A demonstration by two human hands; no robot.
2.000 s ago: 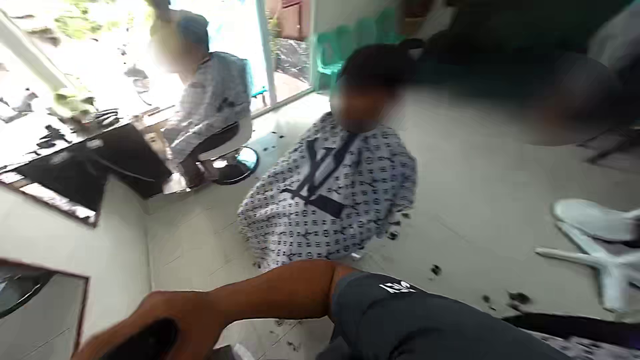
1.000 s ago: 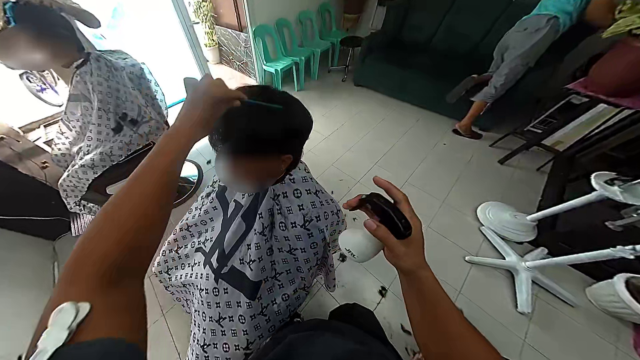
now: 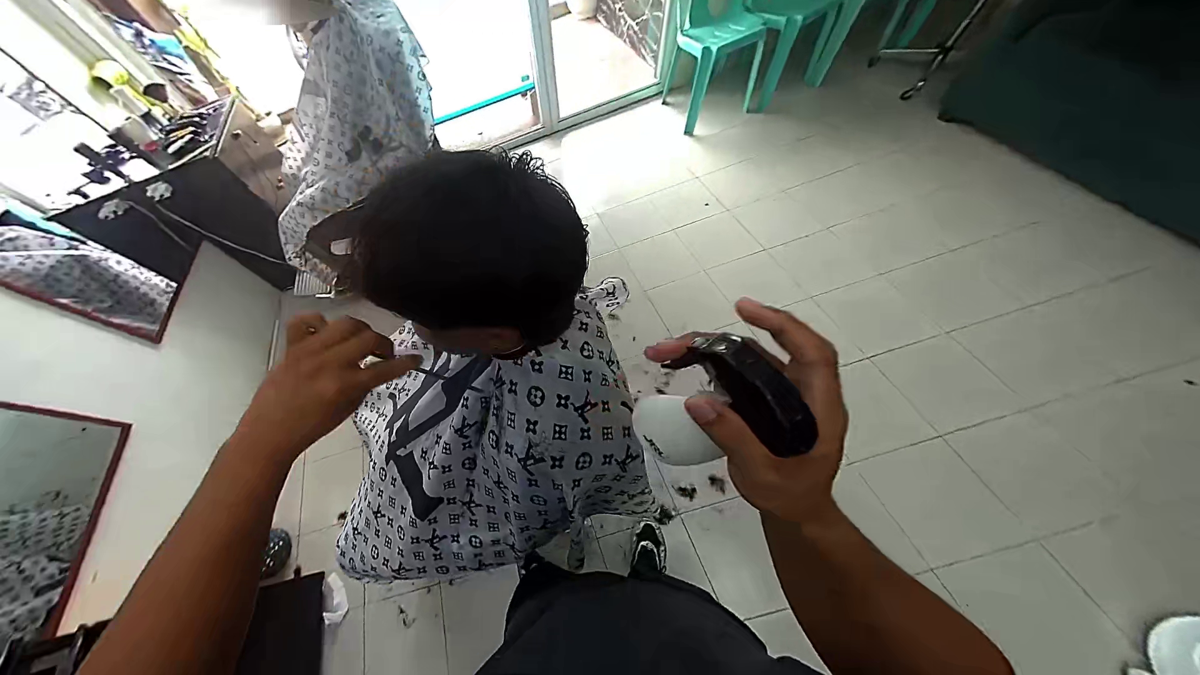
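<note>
A seated person with short black hair [image 3: 473,244] has the head bowed and wears a white barber's cape [image 3: 506,469] with a dark print. My left hand [image 3: 323,375] is beside the face, its fingers closed on a thin dark comb [image 3: 450,377], seen nearly edge-on in front of the cape. To the right of the cape, my right hand [image 3: 787,412] grips a black handheld tool [image 3: 761,389], whose exact kind cannot be told. A white rounded object [image 3: 677,429] is against that tool, under my thumb.
Another caped person [image 3: 361,112] sits beyond, near a black counter [image 3: 178,202] with a trailing cord. Green plastic chairs [image 3: 722,37] stand by the glass door, and a dark green sofa [image 3: 1078,112] at upper right. Hair clippings [image 3: 687,490] lie on the tiles.
My left hand has come down from the top of the seated person's hair to beside the face. My right hand still holds the black tool. The view has shifted.
</note>
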